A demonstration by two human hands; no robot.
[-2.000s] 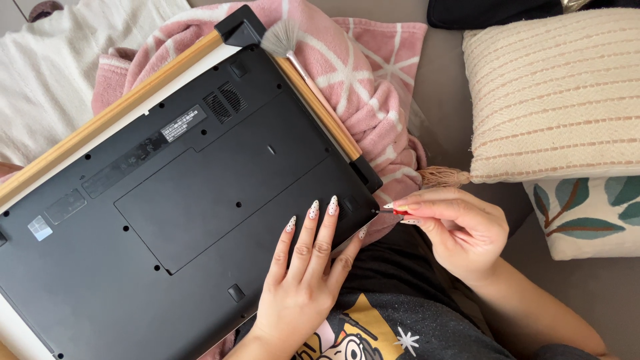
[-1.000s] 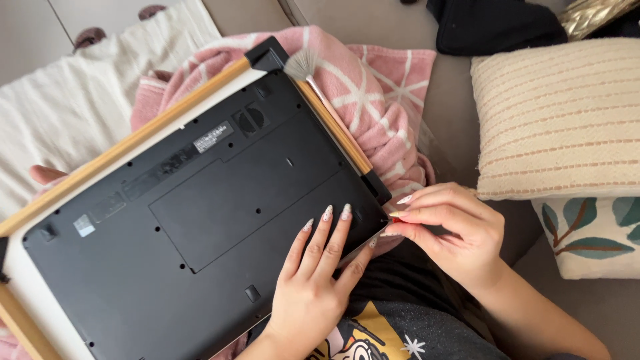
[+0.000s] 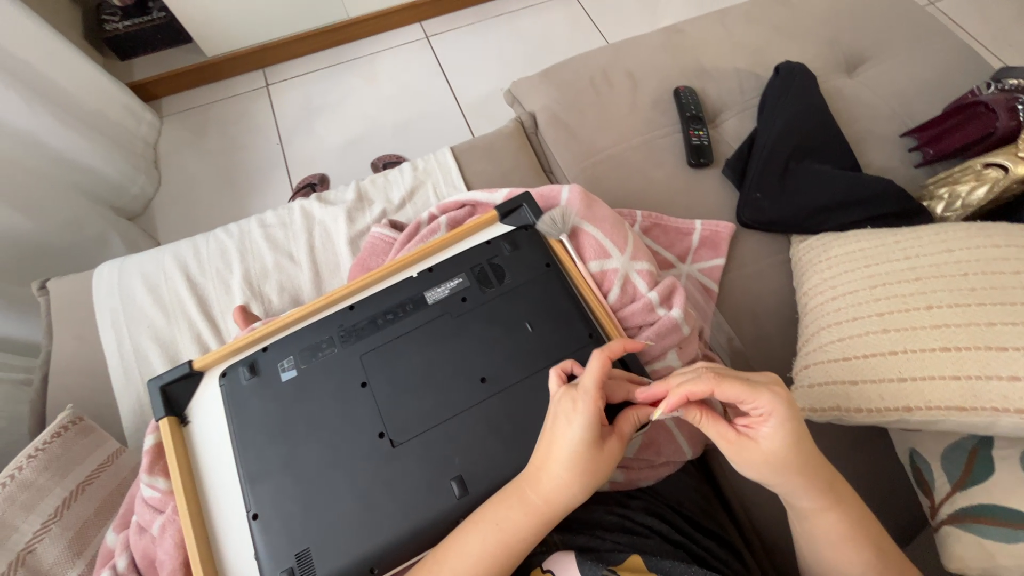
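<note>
An upside-down black laptop (image 3: 432,400) lies on a white tray with a wooden frame and black corners (image 3: 178,392). Over the laptop's right corner, my left hand (image 3: 588,408) is raised, its thumb and fingers meeting the fingertips of my right hand (image 3: 732,408). Between the fingertips of my right hand a bit of something red shows, probably the small red-handled screwdriver of the earlier frames; most of it is hidden. Whether my left fingers grip it too cannot be seen. A fan brush (image 3: 558,224) rests along the tray's right edge.
Under the tray lies a pink and white blanket (image 3: 624,264). A grey sofa (image 3: 608,120) holds a remote control (image 3: 693,128), a black cloth (image 3: 808,168) and a striped cushion (image 3: 904,328). A leaf-patterned cushion (image 3: 960,496) is at the lower right. Sandals (image 3: 310,186) stand on the tiled floor.
My left hand, earlier flat on the laptop's lower right part, has lifted and come to the fingertips of my right hand. The view has shifted widely and takes in more of the room.
</note>
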